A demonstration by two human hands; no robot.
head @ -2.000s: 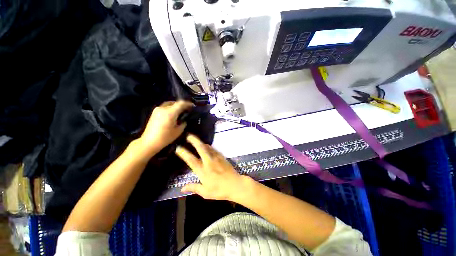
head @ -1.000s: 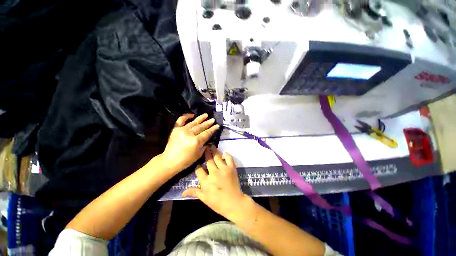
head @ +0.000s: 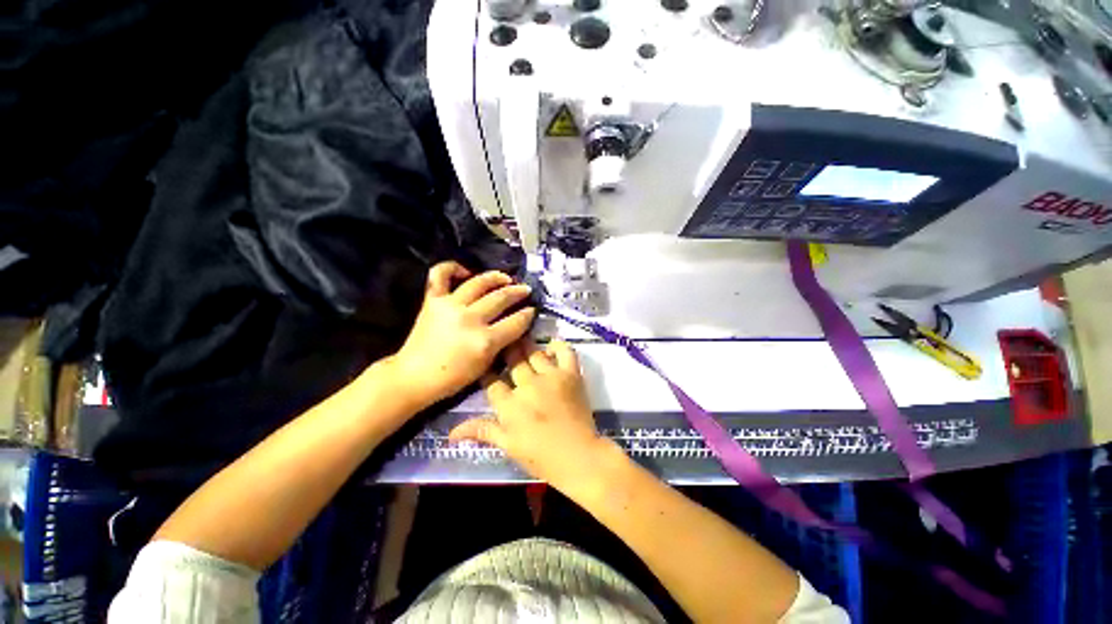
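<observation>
The black garment (head: 305,244) is heaped at the left, and its edge runs to the presser foot (head: 537,262) of the white sewing machine (head: 683,73). My left hand (head: 461,332) lies on the cloth just in front of the foot, fingers pointing at it. My right hand (head: 537,396) is close beside it, nearer the table's front edge, with fingertips at the cloth edge. Whether either hand pinches the cloth is hidden. The purple tape (head: 713,433) runs from beside the foot over the table's front edge. A second length (head: 854,360) comes from under the machine head.
The control panel (head: 854,183) is lit. Yellow thread snips (head: 933,344) and a red tray (head: 1034,375) lie at the right. A ruler strip (head: 683,441) runs along the front edge. A blue crate (head: 61,536) stands below left.
Since the oldest frame the view has shifted. My left hand has gone from bunched at the cloth to lying flatter in front of the foot. My right hand has moved closer to it.
</observation>
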